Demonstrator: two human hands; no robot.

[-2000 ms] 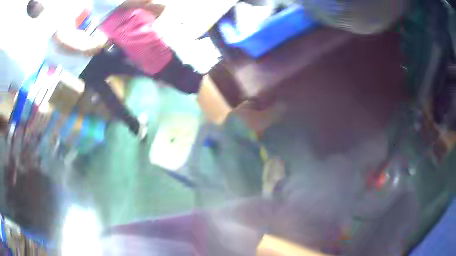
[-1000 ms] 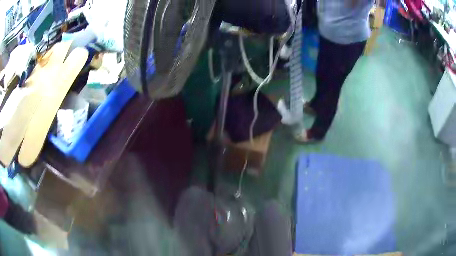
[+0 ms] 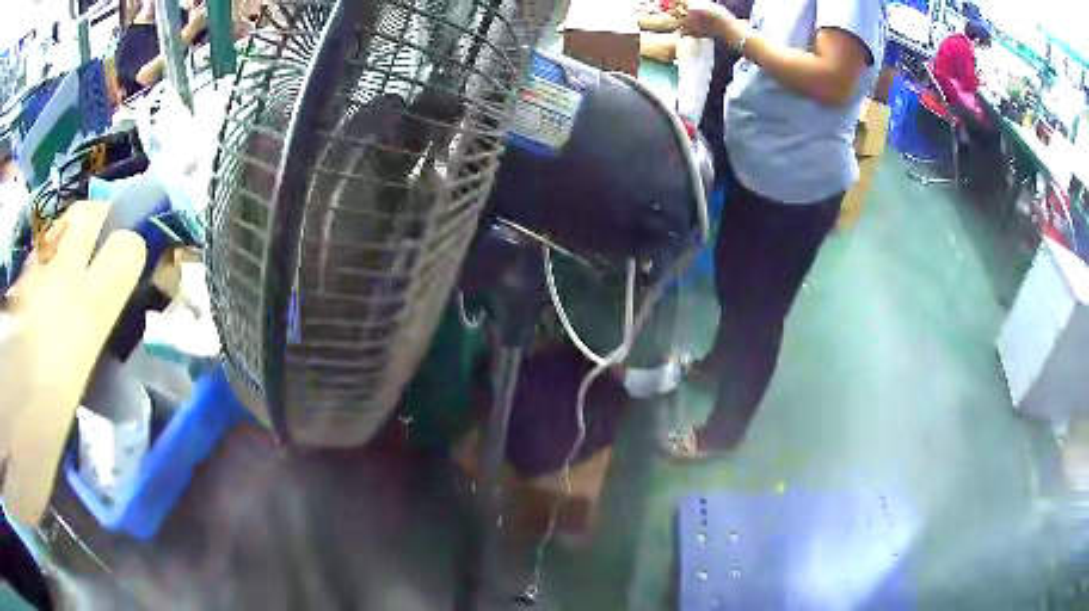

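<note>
Neither of my hands can be made out in the head view. A large pedestal fan [image 3: 370,227] with a round wire cage stands close in front of me, left of centre, with a dark motor and a pale cable hanging down. The blue platform trolley deck [image 3: 794,555] lies low on the green floor at the bottom right, cut off by the lower edge. Small holes show on it, and no box shows on its visible part.
A person in a light blue shirt [image 3: 794,119] stands beyond the trolley. A blue tray [image 3: 161,466] and tan curved pieces [image 3: 72,346] are at the left. A brown stool or box [image 3: 561,501] is behind the fan pole. A white box [image 3: 1045,334] stands at the right.
The view has tilted up: the fan looks larger and lower, and the trolley deck has shifted down in the picture. My knees, seen before at the bottom, are out of view.
</note>
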